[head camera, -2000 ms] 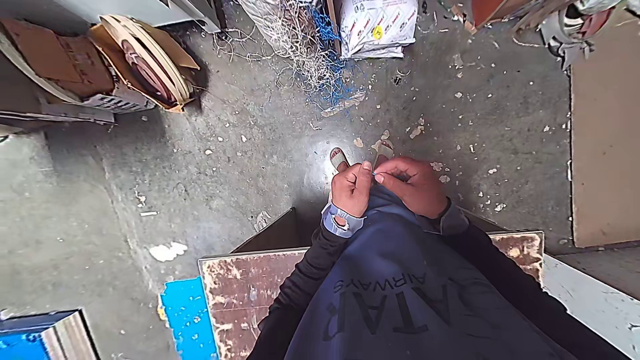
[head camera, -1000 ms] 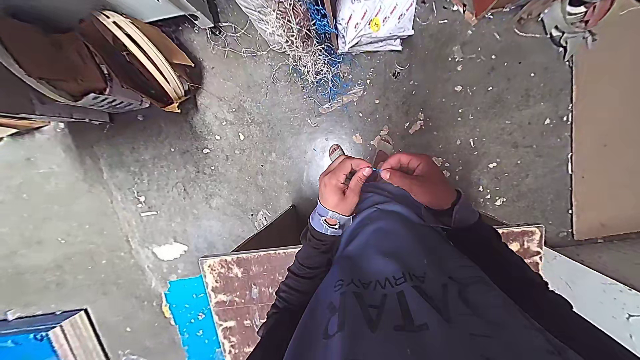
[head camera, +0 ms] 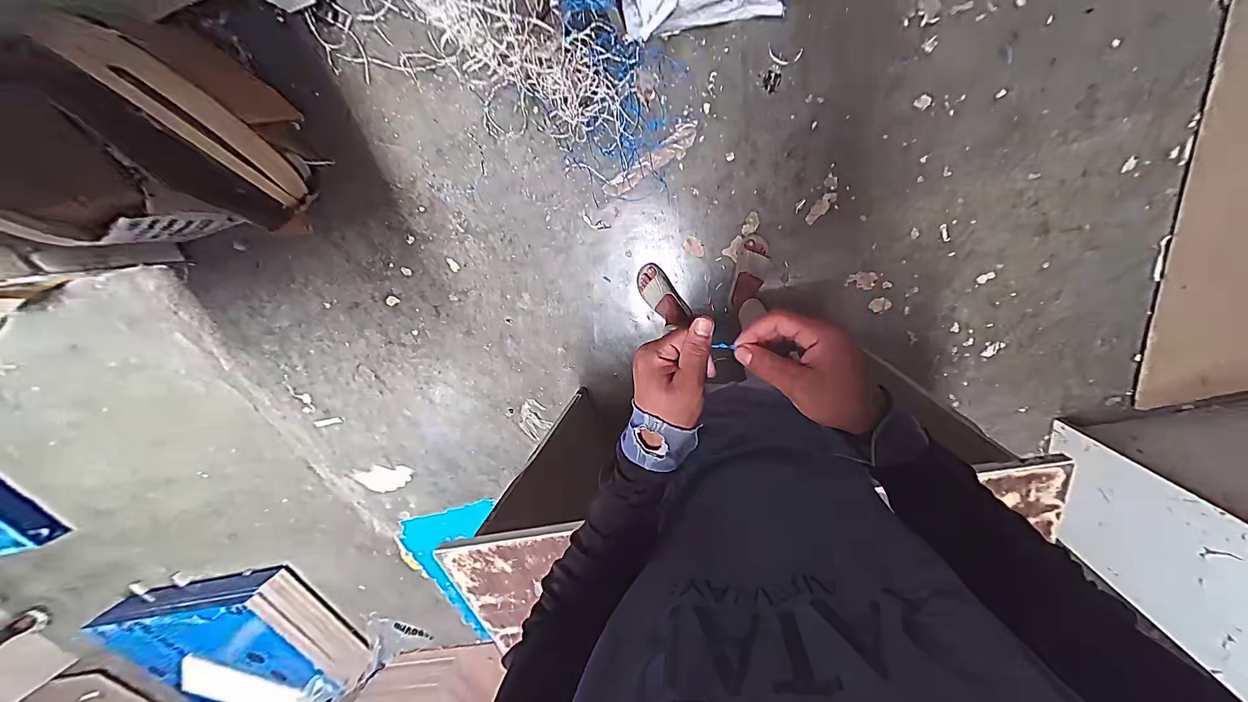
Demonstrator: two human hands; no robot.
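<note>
A short piece of thin blue string (head camera: 722,346) spans the small gap between my two hands, in front of my dark shirt. My left hand (head camera: 675,375) has one end pinched, with the thumb pointing up. Thumb and index finger of my right hand (head camera: 804,366) pinch the other end. Both hands are above my feet, which are in sandals (head camera: 665,292). What lies inside the curled fingers is hidden.
A tangled heap of white and blue string (head camera: 575,78) lies on the concrete floor ahead. Cardboard boxes (head camera: 175,117) stand at upper left, a blue box (head camera: 214,629) at lower left. A worn brown board (head camera: 507,575) is close by my body; a tan panel (head camera: 1204,244) is at right.
My hands were close together over the string a second ago; now they are slightly apart and the blue string shows between them. The view has shifted somewhat.
</note>
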